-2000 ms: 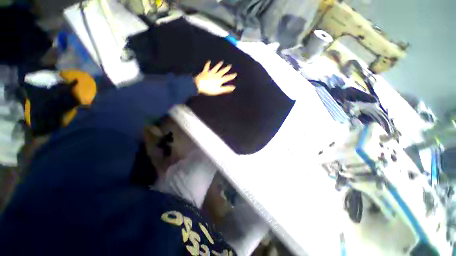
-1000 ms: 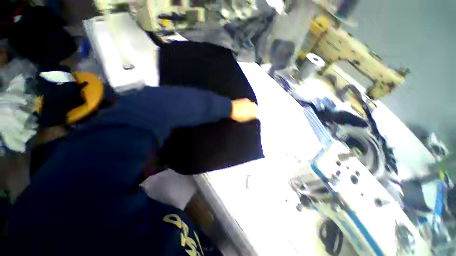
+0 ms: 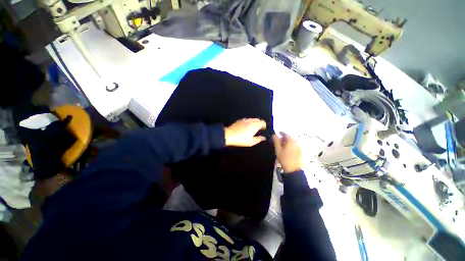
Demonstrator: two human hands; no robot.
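Observation:
A black fabric piece [image 3: 219, 102] lies on the white table, its near part hanging over the front edge toward my lap. My left hand [image 3: 246, 132] lies on the fabric near its right edge, fingers bent at that edge. My right hand [image 3: 286, 151] is at the same edge from the right, its fingertips pinching the border close to my left fingertips. The fine detail of the left fingertips is blurred.
A white sewing machine [image 3: 377, 163] with blue stripes stands at right, black-handled scissors [image 3: 366, 201] and blue-handled snips [image 3: 361, 243] near it. A blue tape strip [image 3: 192, 62] crosses the table. Grey cloth [image 3: 204, 23] and a thread cone [image 3: 309, 36] are beyond. An orange-yellow stool [image 3: 76, 133] is left.
The fabric has moved nearer and to the right, uncovering the blue tape. My left hand has gone from flat and spread to bent at the edge. My right hand has come into view.

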